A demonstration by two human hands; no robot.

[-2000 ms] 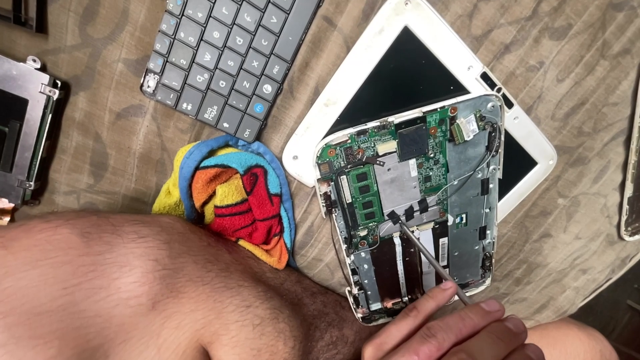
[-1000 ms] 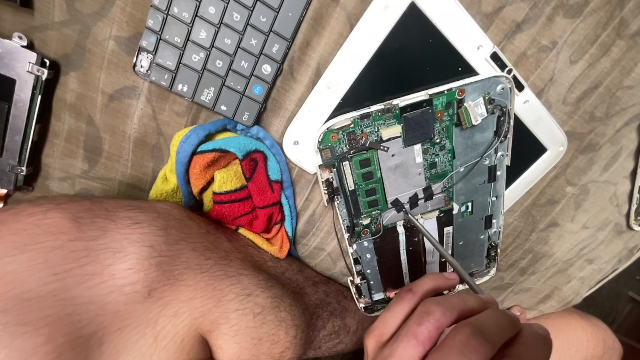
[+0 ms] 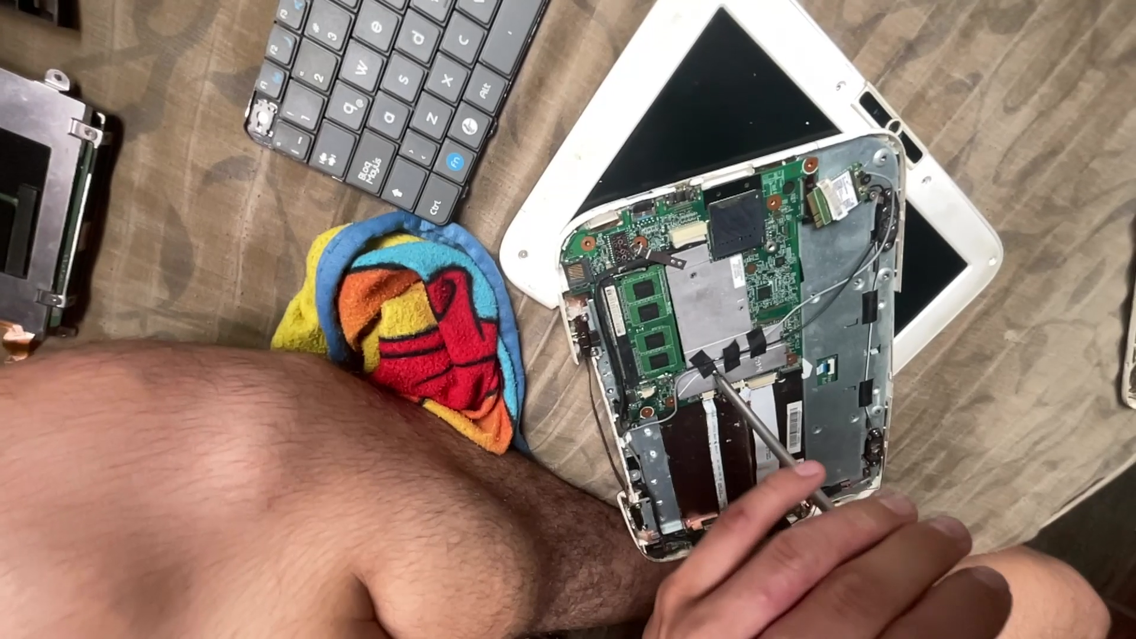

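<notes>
My right hand [image 3: 825, 568] enters at the bottom right, back of the hand up, with its fingers around a slim grey metal tool [image 3: 763, 426]. The tool's tip rests at a small black tape piece [image 3: 703, 364] near the thin cable on an opened netbook base [image 3: 834, 346]. The base shows a green circuit board [image 3: 772, 266], a green memory module [image 3: 652, 324], a grey metal plate [image 3: 710, 293] and white ribbon cables [image 3: 715, 453]. The fingers hide the tool's rear end and the base's lower edge. My left hand is out of view.
Beneath the base lies a white-framed screen [image 3: 568, 195] on brown patterned fabric [image 3: 186, 240]. A loose dark keyboard [image 3: 382, 106] is at the top left, above a colourful towel cloth [image 3: 417, 328]. A metal-framed part [image 3: 53, 177] lies far left. A bare leg [image 3: 266, 488] crosses the lower left.
The tool stays in my right hand, its tip still around the black tape pieces. The netbook base has shifted slightly relative to the screen under it since the oldest frame.
</notes>
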